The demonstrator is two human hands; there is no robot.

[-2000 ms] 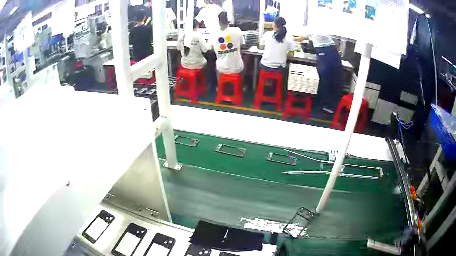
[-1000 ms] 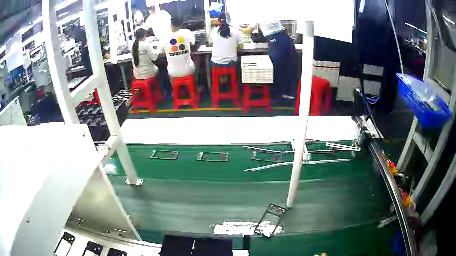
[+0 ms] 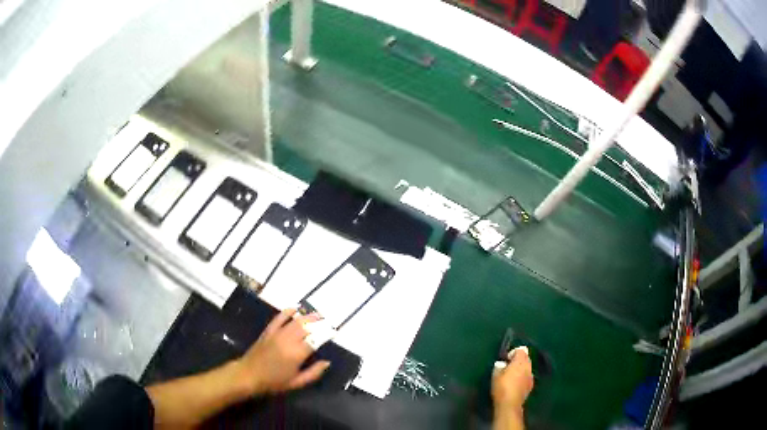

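Several black phone middle frames [image 3: 217,218] lie side by side on the white feed bed [image 3: 409,315]. The nearest frame [image 3: 357,284] lies tilted on the bed's right end. My left hand [image 3: 282,353] is at that frame's lower left end, fingers spread, fingertips at its edge; whether they grip it I cannot tell. My right hand [image 3: 513,382], with white finger cots, holds a small dark piece [image 3: 507,343] over the green belt. A black pad [image 3: 366,212] lies along the bed's far edge, and another black pad [image 3: 198,340] along the near edge, partly under my left arm.
The green conveyor belt [image 3: 471,302] runs behind and right. A frame [image 3: 508,220] lies on it by a crumpled white sheet [image 3: 437,204]. A white post [image 3: 622,113] and guide arms [image 3: 572,153] stand behind. Loose strips [image 3: 416,376] lie beside the bed. A white machine cover [image 3: 92,67] is upper left.
The view has turned down toward the feed bed. Both hands have come into the picture, the right one with a small dark piece. More of the bed and the near black pad now show.
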